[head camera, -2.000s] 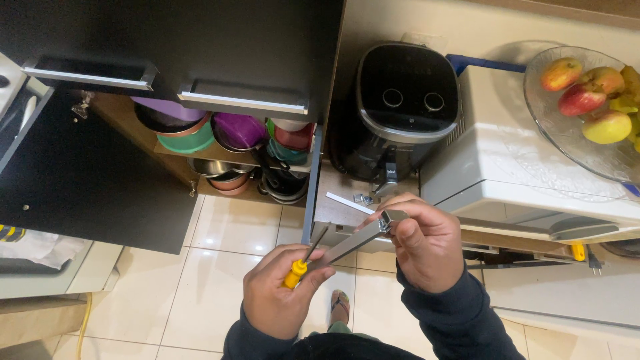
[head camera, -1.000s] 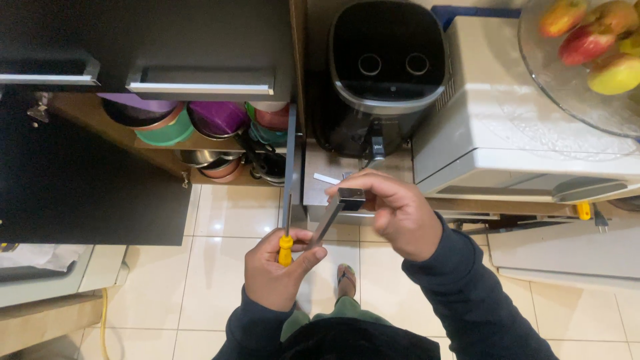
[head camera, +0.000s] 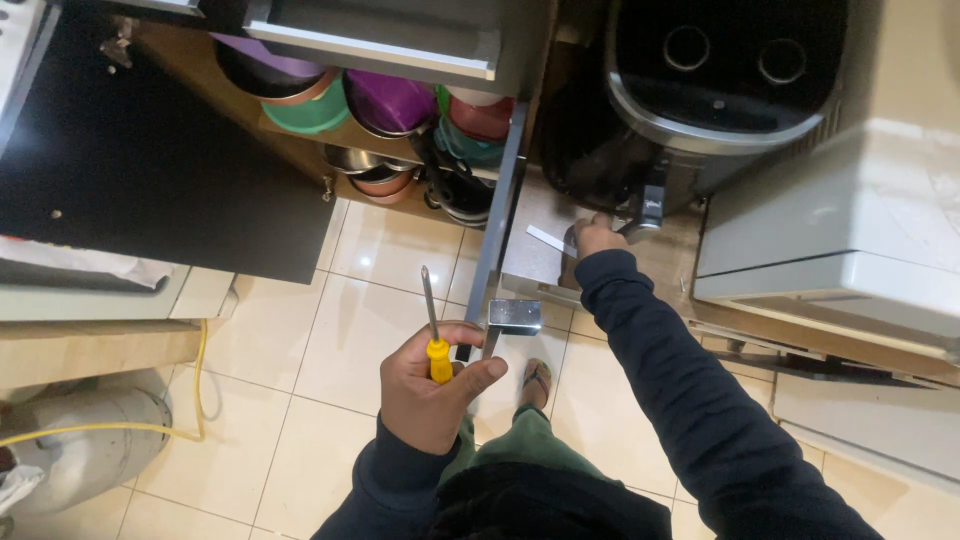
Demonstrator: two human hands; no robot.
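My left hand [head camera: 439, 382] holds a screwdriver with a yellow handle [head camera: 439, 360], its metal tip pointing up. Between the thumb and fingers of the same hand is a chrome cabinet handle [head camera: 514, 315], seen partly end-on. My right hand [head camera: 598, 237] is down at the wooden surface below the black air fryer [head camera: 720, 75], close to its drawer handle. Its fingertips are partly hidden, and whether it grips something cannot be told. A white strip [head camera: 550, 240] lies just left of that hand, and a small screw [head camera: 682, 284] lies farther right on the wood.
An open dark cabinet door [head camera: 172, 157] is at the left, with pots and plastic bowls [head camera: 307, 112] on shelves beside it. A white microwave oven [head camera: 795, 277] stands at the right. At the lower left are a gas cylinder [head camera: 97, 431] and a yellow hose [head camera: 201, 375].
My right hand has left the chrome handle and moved up to the surface below the air fryer. The left hand keeps the screwdriver and the handle. The view has moved closer.
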